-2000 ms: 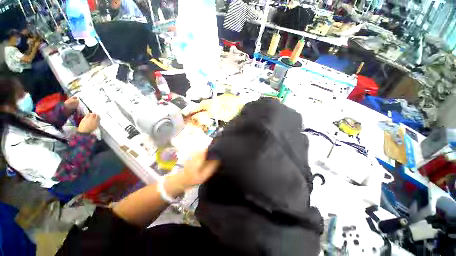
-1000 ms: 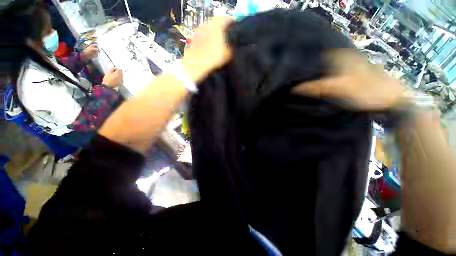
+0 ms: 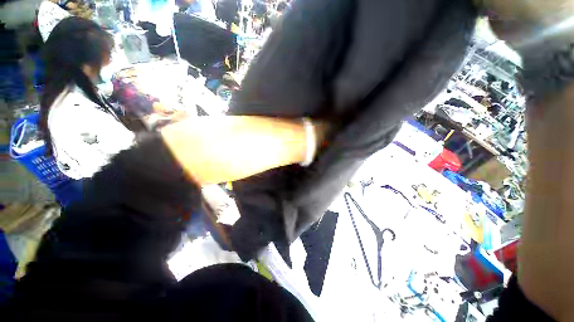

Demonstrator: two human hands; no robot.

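The large black garment [image 3: 390, 69] is raised in front of me and slants from the top edge down to the table. My right hand [image 3: 510, 19] is at the top right, blurred and cut off by the edge, gripping the garment's raised part. My left hand [image 3: 327, 131] is in the dark fold at the garment's middle. Its fingers are hidden, so its grip cannot be told. Dark cloth also hangs at the garment's lower end.
A black hanger [image 3: 371, 236] lies on the white worktable [image 3: 343, 277]. A yellow tape roll [image 3: 427, 194] and sewing machine parts [image 3: 434, 286] are at the right. A person in white [image 3: 88, 135] sits at the left by a blue crate [image 3: 44, 160].
The garment has been lifted and swung up to the right, uncovering the hanger. My right hand has risen to the top edge; my left hand has moved down and right into the cloth.
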